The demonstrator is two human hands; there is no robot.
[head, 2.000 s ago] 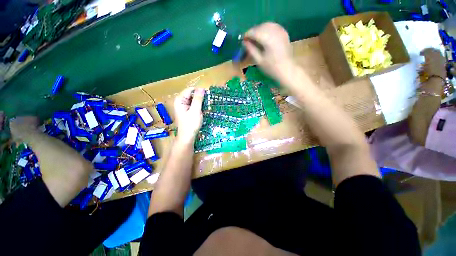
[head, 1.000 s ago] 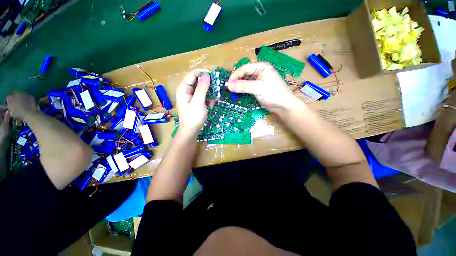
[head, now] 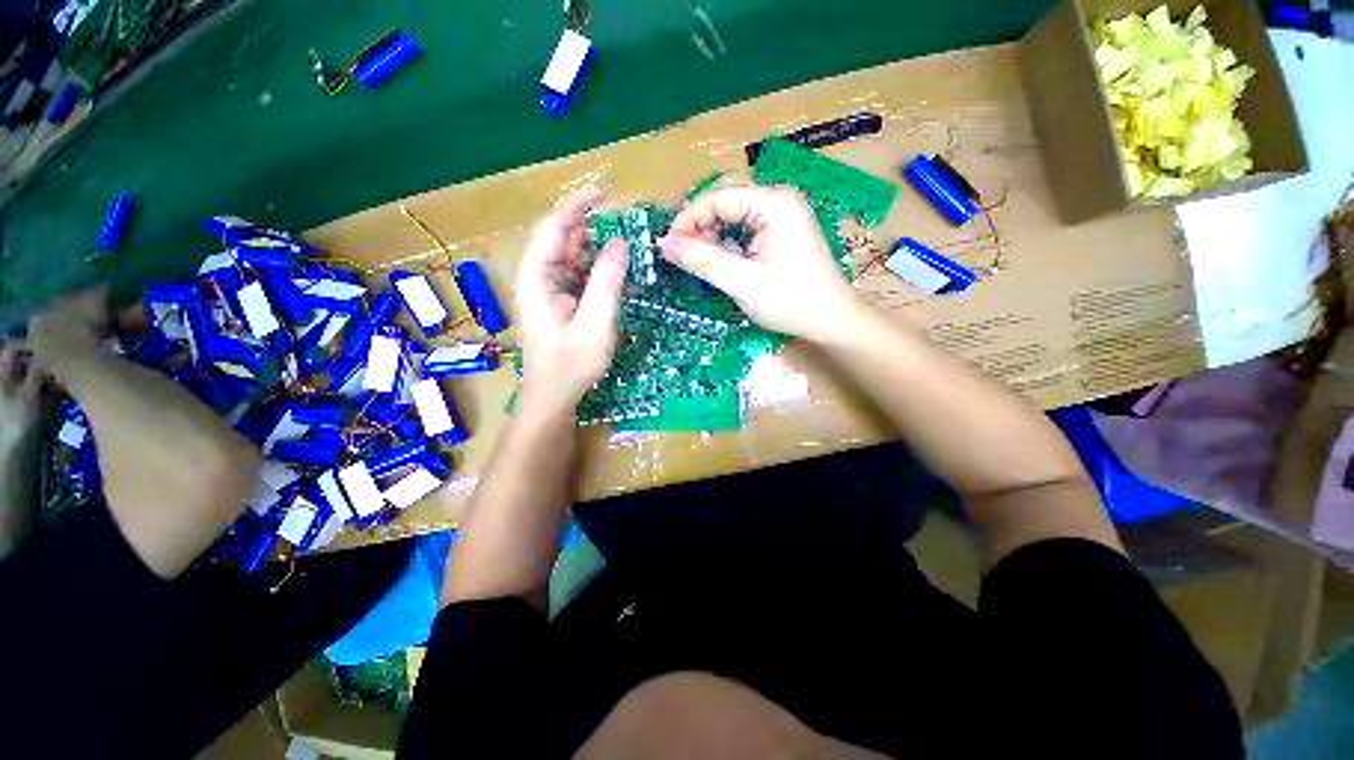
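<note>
My left hand [head: 572,297] is at a green circuit board strip [head: 639,245] with pale components, its thumb against the strip's left edge. My right hand [head: 780,267] pinches a small pale part at the strip's right edge; its exact shape is too small to tell. Beneath both hands, overlapping green circuit board panels [head: 653,356] lie on a brown cardboard sheet [head: 1025,297]. Two blue battery packs, one bare blue [head: 942,190] and one with a white label [head: 928,267], lie right of the boards with thin leads.
A large battery pile [head: 327,386] is at left, beside a neighbour's arm [head: 149,431]. An open carton [head: 1062,112] of yellow pieces [head: 1173,104] stands at right by a white sheet [head: 1262,282]. A black strip [head: 814,137] lies beyond the boards. Loose packs lie on the green surface [head: 446,134].
My right hand came back from over the green surface to the boards and meets my left hand. Since one second ago, my left fingers have spread slightly; packs on the green surface have shifted left.
</note>
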